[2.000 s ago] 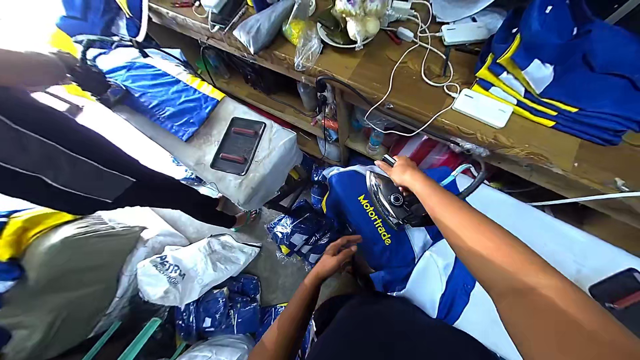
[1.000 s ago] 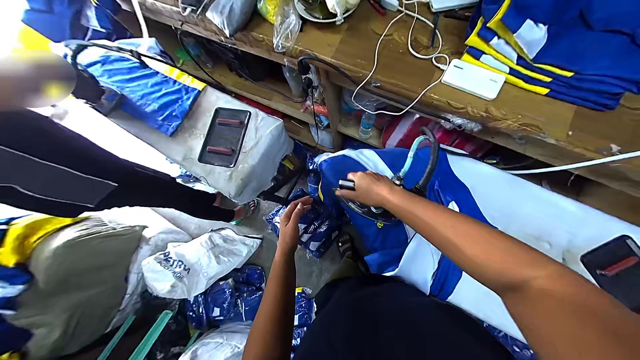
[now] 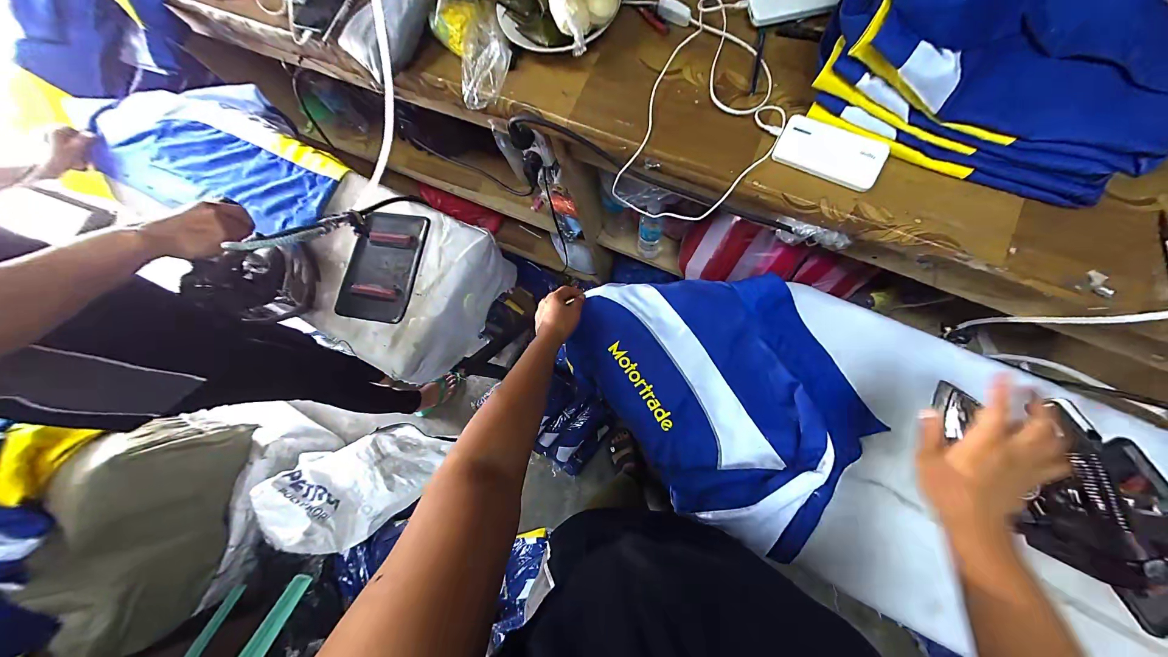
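Observation:
A blue garment (image 3: pixel 730 383) with a white stripe and yellow lettering lies draped over the near end of a white padded ironing board (image 3: pixel 876 511). Its upper left corner is pinched in my left hand (image 3: pixel 558 312). My right hand (image 3: pixel 990 456), blurred, is raised over the board with fingers spread and holds nothing. Just beyond its fingers, at the right, an electric iron (image 3: pixel 1086 493) rests on a dark tray (image 3: pixel 1145 602), partly hidden by the hand.
A wooden table (image 3: pixel 566 100) carries folded blue garments (image 3: pixel 1031 100), a white power bank (image 3: pixel 830 152) and cables. At left a co-worker's hand (image 3: pixel 201 228) holds another iron (image 3: pixel 251 278) near a dark tray (image 3: pixel 383 269). Plastic-wrapped packs (image 3: pixel 570 415) and a white sack (image 3: pixel 342 493) lie on the floor.
The iron, earlier on the garment in my right hand, now rests at the right, let go. My left hand has taken hold of the garment's corner. The co-worker's iron has come into view.

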